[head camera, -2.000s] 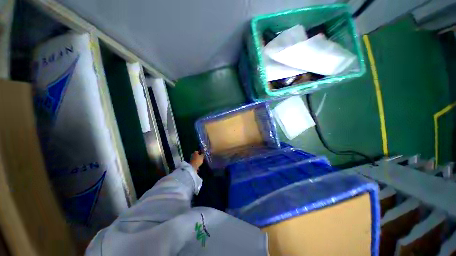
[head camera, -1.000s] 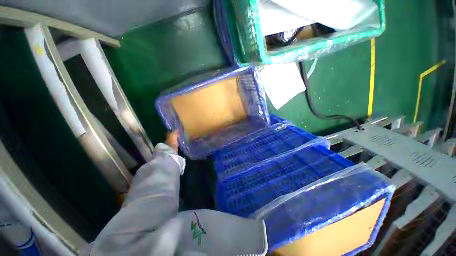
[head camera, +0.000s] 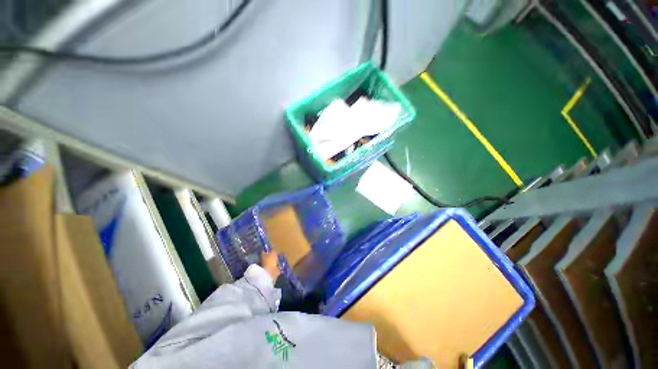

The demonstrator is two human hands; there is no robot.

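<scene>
A film-wrapped blue crate (head camera: 328, 216) with a cardboard liner (head camera: 286, 234) stands tilted at left of centre. My left hand (head camera: 270, 265) holds its near rim, the fingers partly hidden. Beside it, nearer to me, is a stack of blue crates (head camera: 496, 256) with a flat tan cardboard sheet (head camera: 440, 292) in the top one. My right hand (head camera: 418, 364) shows only as a small part at the bottom edge, over that sheet. A short yellow piece (head camera: 467, 361) lies near it; whether the hand holds it is unclear.
A green crate (head camera: 350, 169) with white sheets stands by the grey wall (head camera: 180, 94). A white sheet (head camera: 384, 189) and a black cable (head camera: 433, 201) lie on the floor. Shelves with tan edges are at left, a slatted rack (head camera: 577, 209) at right.
The view has turned and pulled back. The held blue crate has tilted, so its mesh side now shows at left. Part of my right hand and the yellow piece have come into view at the bottom.
</scene>
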